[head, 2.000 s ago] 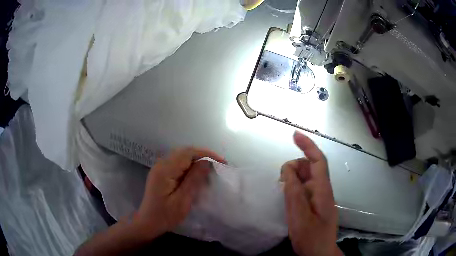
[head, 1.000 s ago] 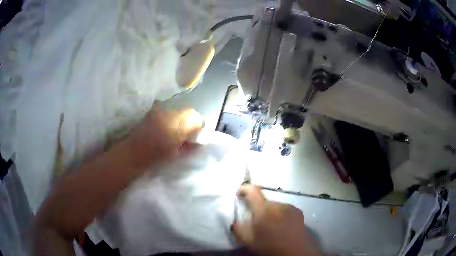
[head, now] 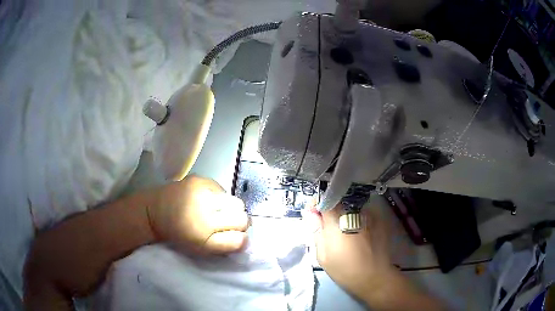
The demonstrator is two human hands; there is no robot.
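White fabric (head: pixel 201 279) lies in front of the sewing machine head (head: pixel 341 103) and runs up to the needle area, washed out by the light. My left hand (head: pixel 201 218) is closed on the fabric left of the presser foot (head: pixel 293 197), fingers curled. My right hand (head: pixel 353 255) is at the right edge of the fabric, just below and right of the foot, its fingertips close to the needle and partly behind the machine's parts. Glare hides the exact grip of the right fingertips.
The sewing lamp (head: pixel 185 130) stands left of the head on a flexible neck. A heap of white fabric (head: pixel 73 91) fills the left. Red-handled thread snips (head: pixel 409 222) and a black flat object (head: pixel 453 237) lie at right. A ridged knob (head: pixel 350 222) is beside the foot.
My view has moved closer over the machine head. Both hands and the fabric came up from the table's front to the needle; my right hand is now right beside the foot.
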